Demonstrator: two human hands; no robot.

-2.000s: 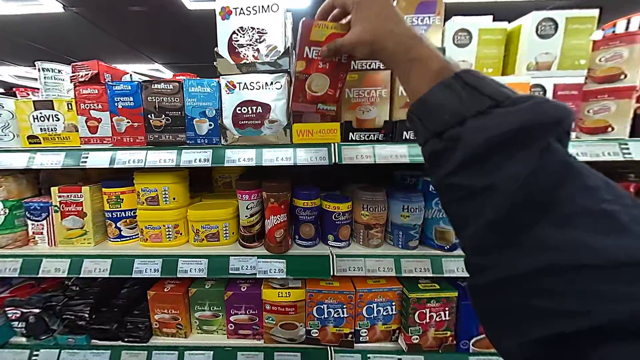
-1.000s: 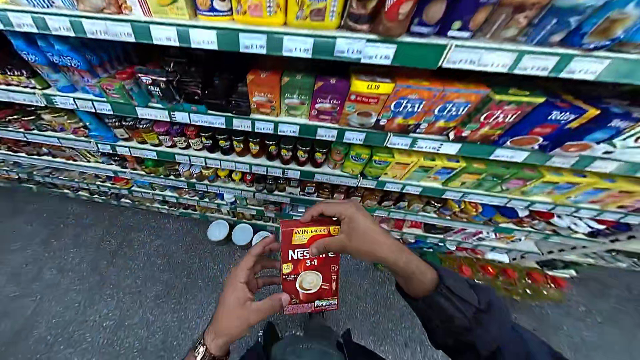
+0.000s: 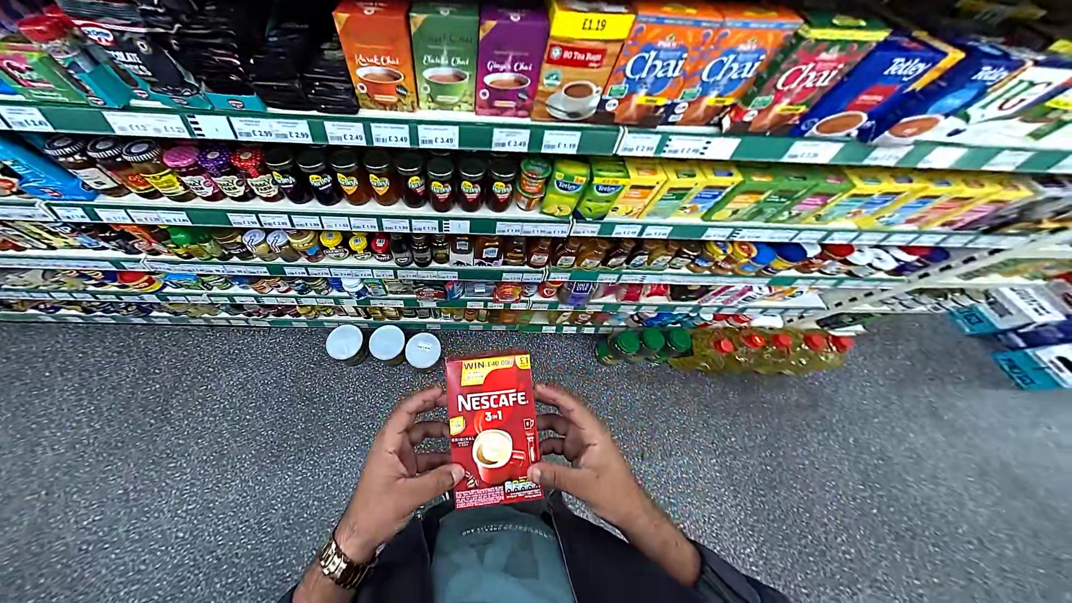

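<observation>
A red Nescafe 3in1 coffee box (image 3: 492, 431) is held upright before my body, its printed front facing me. My left hand (image 3: 406, 461) grips the box's left side, thumb on the front edge and fingers along the side. On the opposite side my right hand (image 3: 582, 456) holds it the same way, thumb near the lower right corner. The fingertips of both hands are partly hidden by the box. A metal-band watch (image 3: 342, 563) is on my left wrist.
Shelves ahead carry tea boxes (image 3: 579, 63), jam jars (image 3: 441, 184) and small packets. On the speckled floor (image 3: 209, 452) by the lowest shelf stand white-lidded tubs (image 3: 387, 344), green-capped bottles (image 3: 651, 342) and red-capped oil bottles (image 3: 766, 356). Blue-and-white packs (image 3: 1017, 310) lie at the right.
The view has tipped down from the upper shelves. My right hand was at a Nescafe box on the top shelf; the red box is now between both hands, and the right hand has moved to its side.
</observation>
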